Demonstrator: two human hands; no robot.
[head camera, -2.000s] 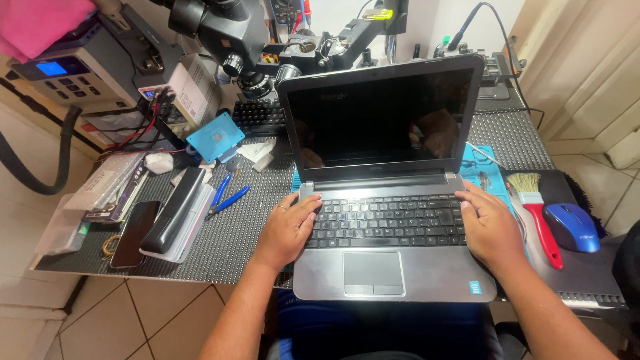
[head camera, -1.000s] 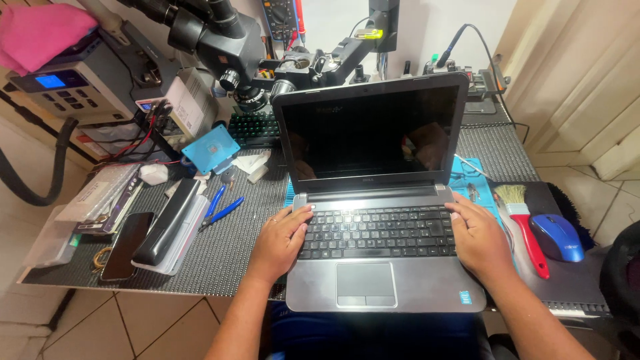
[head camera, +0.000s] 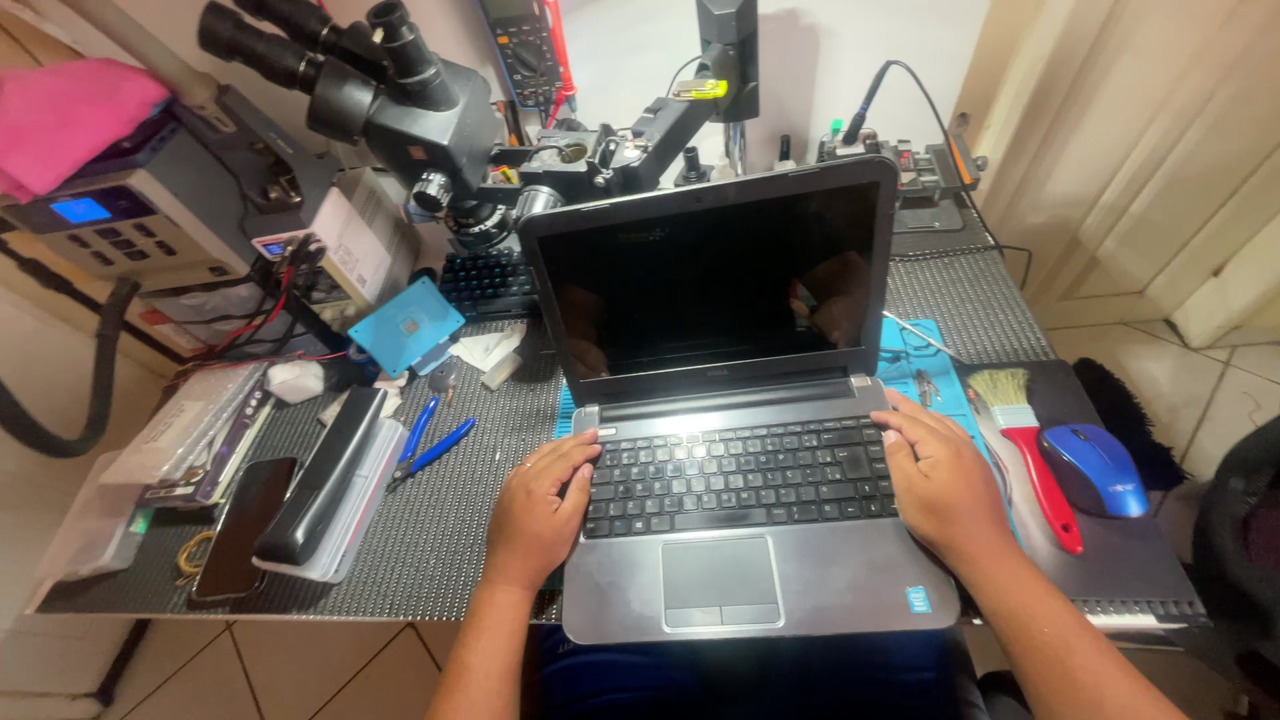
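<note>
An opened grey Dell laptop (head camera: 840, 560) faces me at the table's front edge, its screen (head camera: 710, 270) dark with faint reflections. My left hand (head camera: 538, 505) rests at the left edge of its keyboard deck, thumb and fingertips near the top left keys. On the opposite edge lies my right hand (head camera: 940, 480), with fingertips by the top right keys. Both hands hold the base by its sides; their undersides are hidden. A blue silicone mat (head camera: 925, 350) shows behind and beside the laptop.
Blue-handled cutters (head camera: 430, 445), a black case (head camera: 325, 480) and a smartphone (head camera: 243, 525) lie left. A red-handled brush (head camera: 1040, 470) and blue mouse (head camera: 1093, 470) lie right. Behind stand a microscope (head camera: 430, 110), a small keyboard (head camera: 488, 280) and a soldering or hot-air station (head camera: 120, 230).
Both hands stay at the sides of the laptop. The view has shifted somewhat; no other plain change shows.
</note>
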